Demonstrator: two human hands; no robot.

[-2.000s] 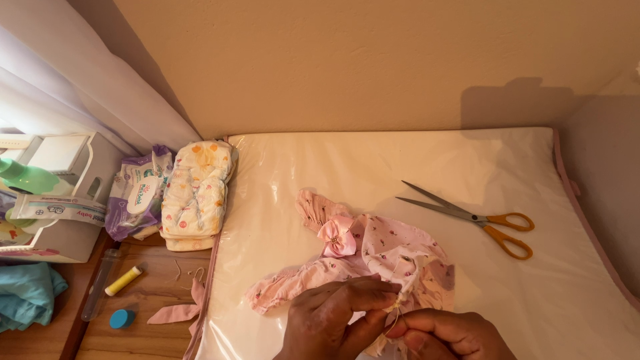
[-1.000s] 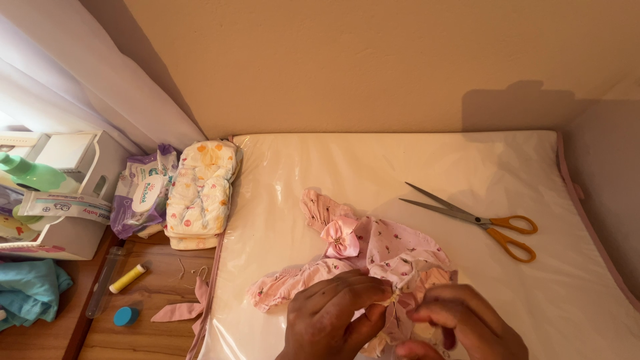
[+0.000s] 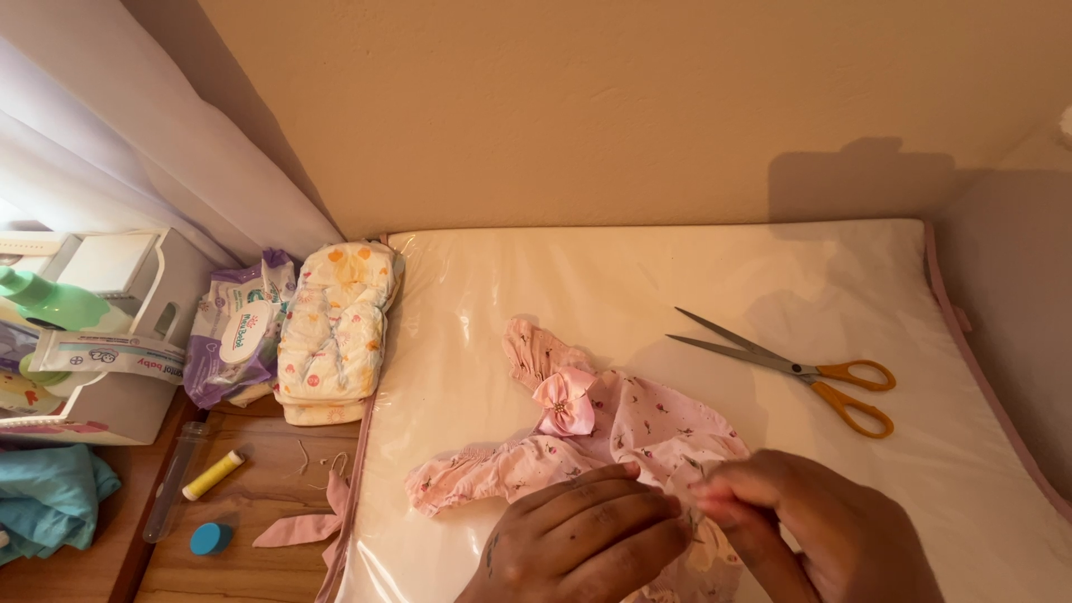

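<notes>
A pink baby garment with a small floral print [image 3: 662, 414] lies on the plastic-covered changing mat [image 3: 469, 293]. Its gathered sleeves point up and to the left, and a pink satin bow [image 3: 565, 402] sits near the neckline. My left hand [image 3: 586, 536] is closed over the garment's lower part, fingers curled on the fabric. Beside it, my right hand [image 3: 804, 519] has thumb and index fingertip pinched together just above the cloth; whether something thin is between them cannot be made out. Orange-handled scissors [image 3: 796, 368] lie on the mat with their blades apart, above my right hand.
On the wooden surface left of the mat are folded diapers [image 3: 335, 327], a wipes pack [image 3: 239, 327], a yellow thread spool [image 3: 213, 476], a clear tube [image 3: 174, 481], a blue cap [image 3: 210, 538] and a pink fabric strip [image 3: 301, 529]. A white organizer [image 3: 146, 402] and teal cloth [image 3: 54, 498] stand farther left.
Two seconds ago my hands' fingertips met at the garment; now my right hand is a little apart from the left, its fingertips pinched. My left hand now lies flatter over the fabric.
</notes>
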